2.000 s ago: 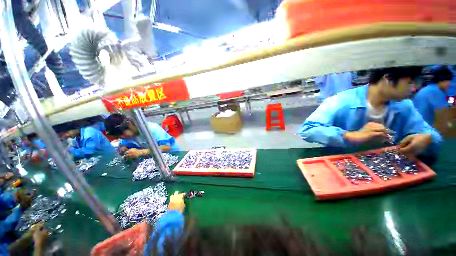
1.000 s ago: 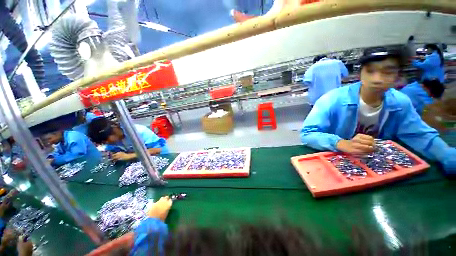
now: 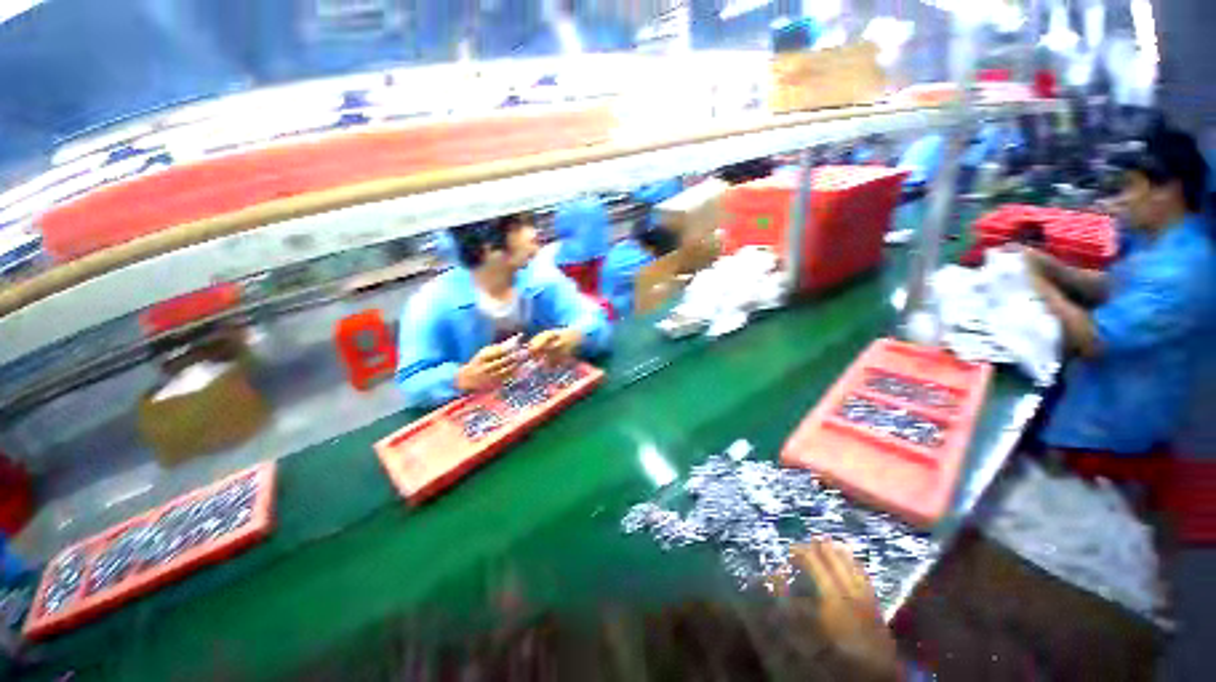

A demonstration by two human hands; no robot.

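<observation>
A loose pile of small shiny silver metal parts (image 3: 754, 506) lies on the green belt at lower right. My right hand (image 3: 840, 593) reaches in from the bottom edge to the near side of this pile, blurred, with its fingers stretched and somewhat apart. I see nothing held in it. My left hand is not in view. An orange-red compartment tray (image 3: 954, 453) with metal parts in its sections lies just beyond the pile.
The green belt (image 3: 534, 546) crosses the view. A person (image 3: 500, 320) across it handles parts over a tray (image 3: 414, 460). Another parts tray (image 3: 267, 513) is at left. White crumpled items (image 3: 734, 289), red crates (image 3: 847, 227) and metal posts (image 3: 934, 227) stand farther right. Another person (image 3: 1147, 333) is at right.
The view has swung right. The blue-sleeved hand by the left pile has gone out of view. The right-hand pile, its tray and my right hand have come into view.
</observation>
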